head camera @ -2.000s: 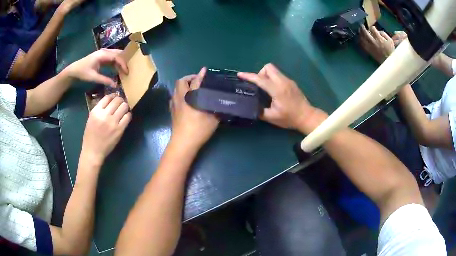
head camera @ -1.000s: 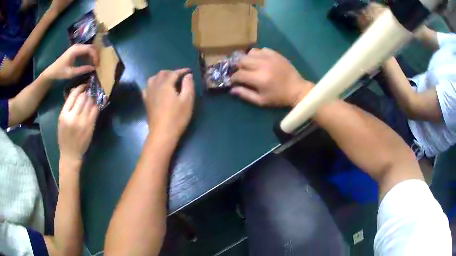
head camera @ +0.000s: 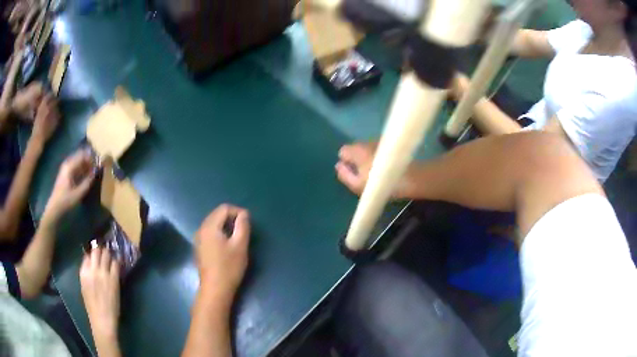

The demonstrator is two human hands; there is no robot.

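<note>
My left hand (head camera: 222, 244) is loosely curled over the green table, left of the post. A small dark spot shows between its thumb and forefinger; whether it is a gap or a held thing I cannot tell. My right hand (head camera: 354, 167) is curled above the table, its wrist partly behind the cream post. A dark spot shows between its fingers too. No carton touches either hand. An open carton (head camera: 347, 74) with a raised brown lid and shiny bagged contents stands farther off, beyond my right hand.
The cream post (head camera: 392, 157) with black joints crosses in front of my right forearm. A large dark bin (head camera: 230, 35) stands at the back. At left, a neighbour's hands are at an open carton (head camera: 126, 216), with another open lid (head camera: 112, 131) behind it. A person in white sits at right.
The view has shifted, bringing the large dark bin into sight. The open carton at my right hand is gone from that spot; my right hand is away from any carton. My left hand stays curled.
</note>
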